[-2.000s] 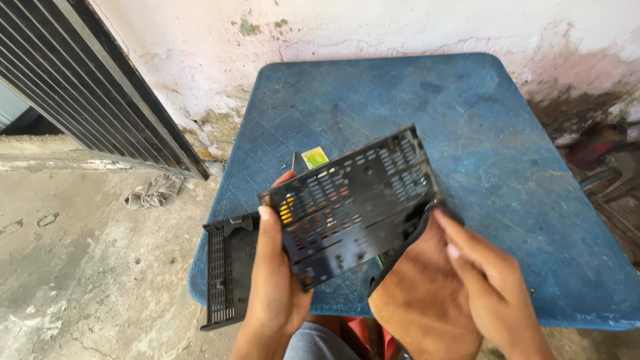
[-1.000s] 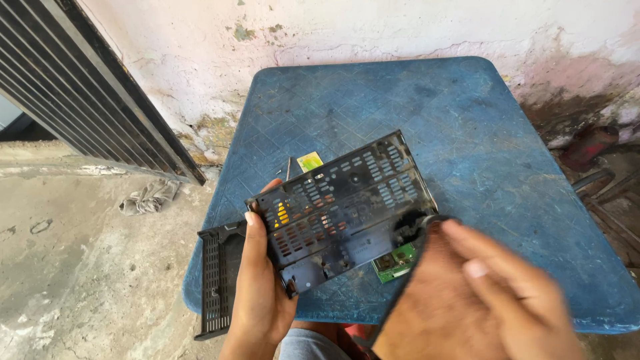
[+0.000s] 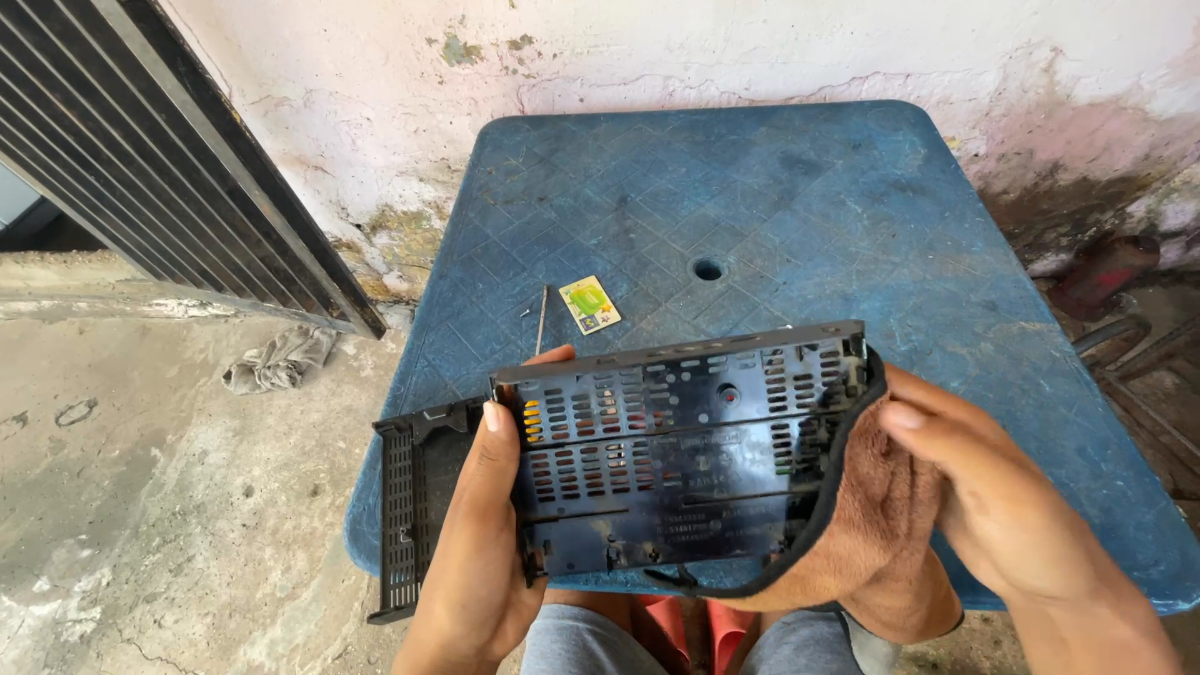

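My left hand [image 3: 483,525] grips the left edge of a black slotted plastic housing panel [image 3: 656,469], thumb in front and fingers behind. My right hand [image 3: 975,478] holds a brown cloth with black edging [image 3: 872,525] against the panel's right end, its fingertips partly hidden by the cloth. Yellow and red bits show through the slots. Behind my left hand, a second black plastic housing part with a vented side [image 3: 401,516] rests at the table's left edge. Beyond the panel lie a thin metal rod [image 3: 542,319] and a small green and yellow card [image 3: 590,305].
The blue plastic table [image 3: 750,197] has a round hole and stands by a peeling wall. To the left are a black slatted metal gate [image 3: 187,169] and a crumpled grey rag [image 3: 281,361] on the concrete floor. A dark red object [image 3: 1104,277] sits at the right.
The panel has turned from a slant to nearly level. My right hand and the cloth have shifted to its right end. The green circuit board seen one second ago is out of sight.
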